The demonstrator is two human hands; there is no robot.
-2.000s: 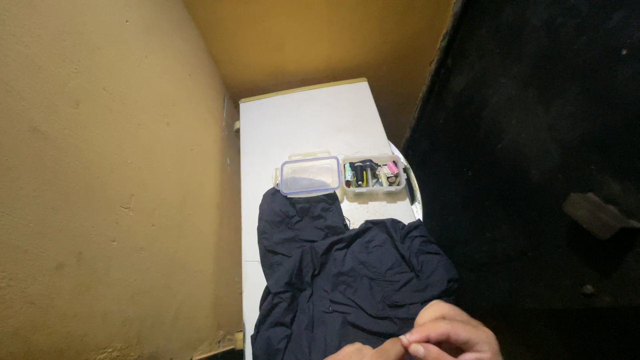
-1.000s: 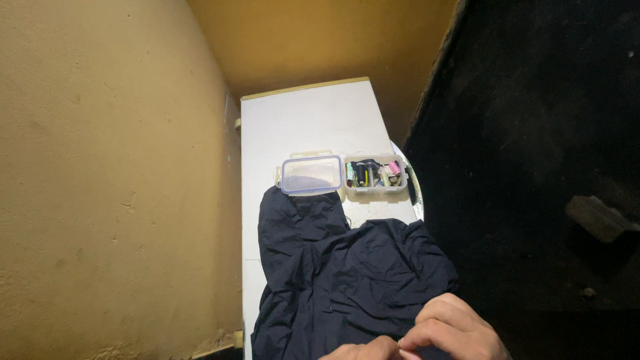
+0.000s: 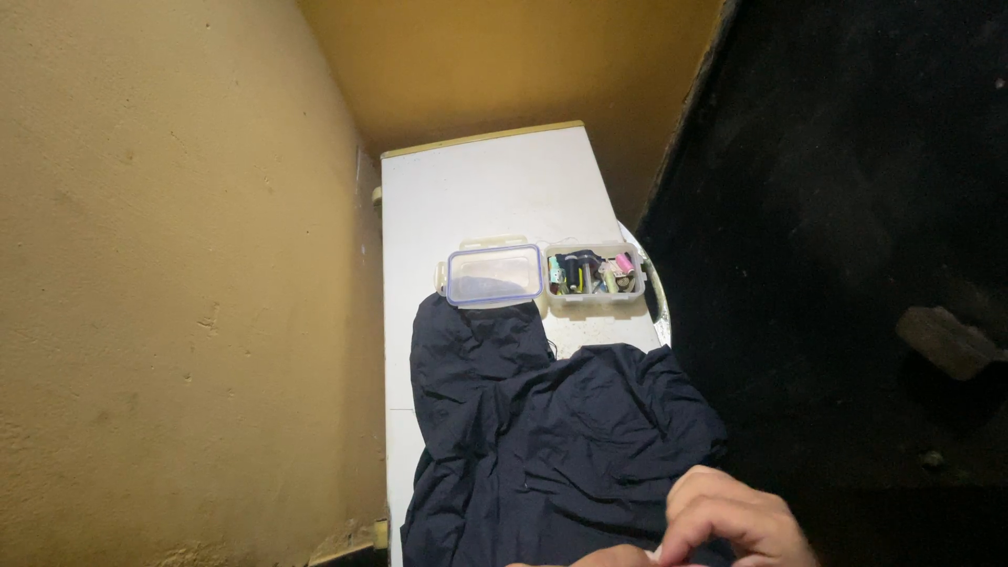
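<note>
A dark, wrinkled cloth [image 3: 583, 441] lies over the near part of a white table. At the bottom edge of the view, my right hand [image 3: 736, 520] has its thumb and forefinger pinched together next to my left hand [image 3: 614, 556]. Only a little of my left hand shows, the rest being cut off by the frame. Something small and pale is at the meeting fingertips, too small to name. Past the cloth sits a clear plastic box [image 3: 596, 299] with thread spools and other small sewing things. Its clear lid with a blue seal [image 3: 494, 276] lies to the left, touching the cloth.
The white tabletop [image 3: 488, 189] reaches back to an ochre wall [image 3: 512, 63]. Another wall [image 3: 181, 276] runs close along the left side. Behind the table's right edge shows a curved pale rim [image 3: 660, 295]. A brick-like block [image 3: 949, 342] lies on the dark ground at right.
My left hand has dropped lower, with less of it in view than two seconds ago. The fingertips of both hands remain close together. The box, lid and cloth have not plainly moved.
</note>
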